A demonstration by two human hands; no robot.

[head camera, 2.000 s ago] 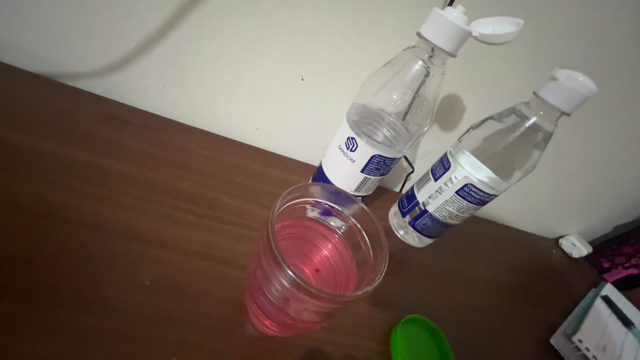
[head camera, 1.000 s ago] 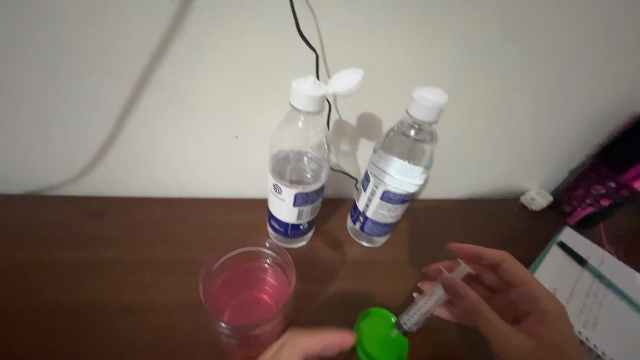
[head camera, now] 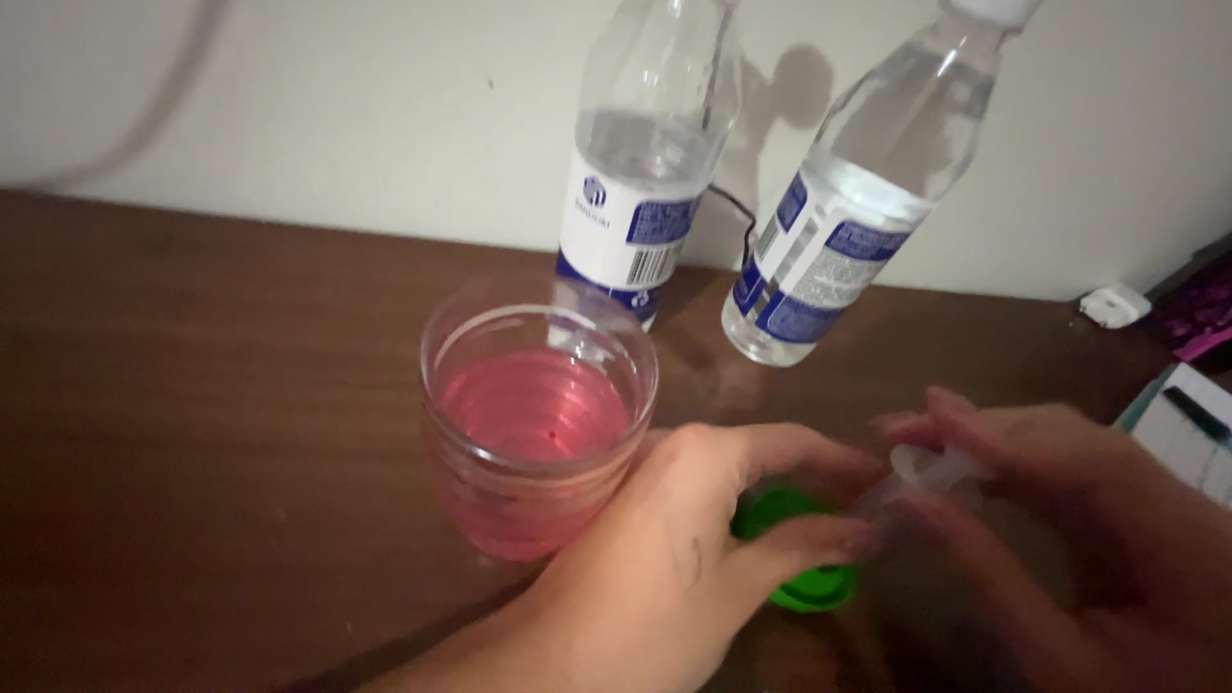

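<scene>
My right hand [head camera: 1049, 510] holds a plastic syringe [head camera: 924, 472] by its plunger end, blurred. Fingers and thumb of my left hand [head camera: 693, 539] close around the syringe's barrel, over a green plastic lid [head camera: 818, 582] on the table. Part of the lid is hidden by that hand; the syringe's tip cannot be made out. Left of my left hand, close to its wrist, stands a clear cup [head camera: 539, 414] of pink liquid with a small dark speck in it.
Two clear bottles with white caps, the left one [head camera: 626, 221] and the right one [head camera: 828, 250], stand behind the cup near the wall. A black cable runs between them. At the right lie a white plug [head camera: 1114, 306] and a notebook [head camera: 1184, 433] with a pen [head camera: 1196, 412] on it.
My left hand has come from beside the green lid to the syringe and now grips it too. One second ago only my right hand held the syringe. The view has moved closer and tilted.
</scene>
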